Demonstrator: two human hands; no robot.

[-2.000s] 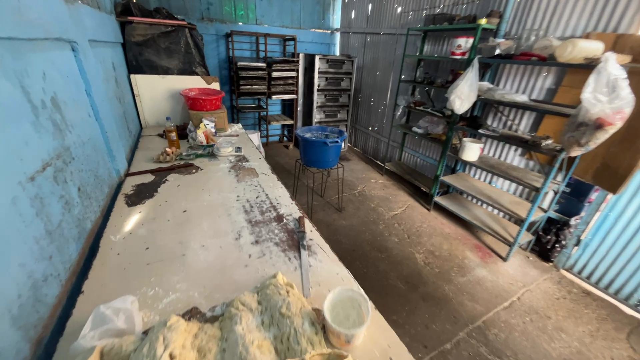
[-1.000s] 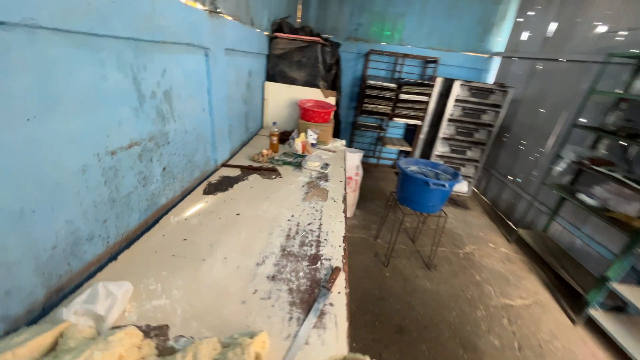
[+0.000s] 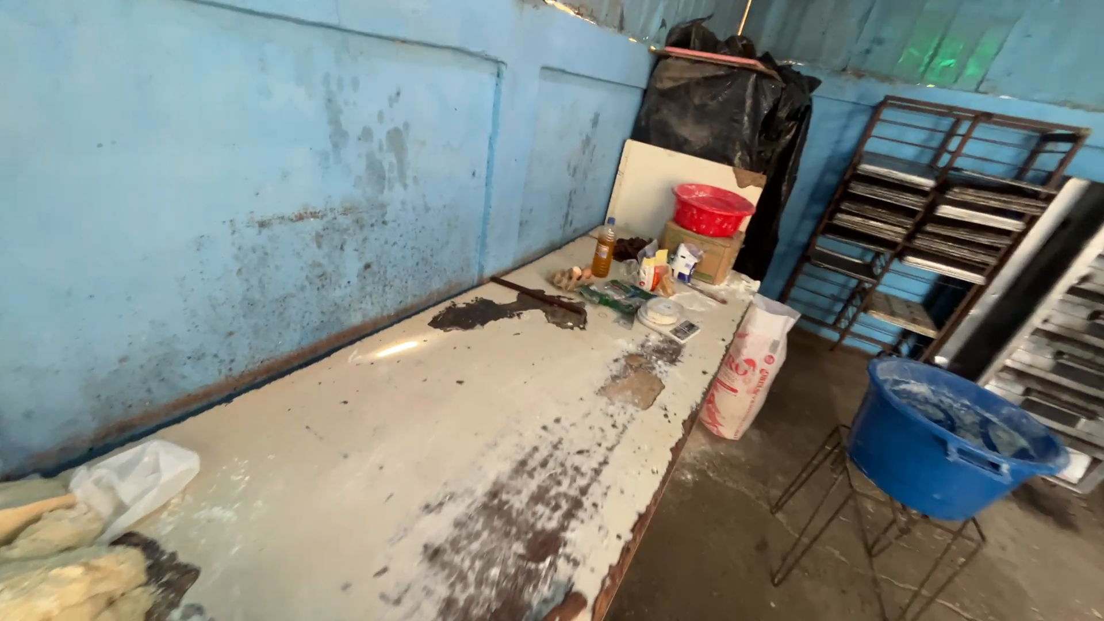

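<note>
Neither my left hand nor my right hand can be made out. Pale yellow dough (image 3: 73, 591) lies in a lumpy mass at the table's lower left corner, cut off by the frame. Against it rests a crumpled translucent plastic bag (image 3: 142, 479). A small brown piece (image 3: 567, 606) shows at the bottom edge, too cropped to identify. Farther along the long white table (image 3: 345, 457) are a bottle of amber liquid (image 3: 605, 248), eggs (image 3: 573, 276), a green packet (image 3: 617, 295), a small scale (image 3: 684, 330) and a round white lid or dish (image 3: 662, 312).
A red basin (image 3: 712, 210) sits on a cardboard box (image 3: 705, 250) at the far end. Right of the table stand a printed white sack (image 3: 749, 366) and a blue tub (image 3: 940, 457) on a wire stand (image 3: 871, 535). Metal racks (image 3: 931, 207) hold trays behind; a blue wall borders the left.
The view has swung left and closer to the table. The knife and its blade, seen on the table earlier, no longer show clearly; the white tub and green shelves have left the view.
</note>
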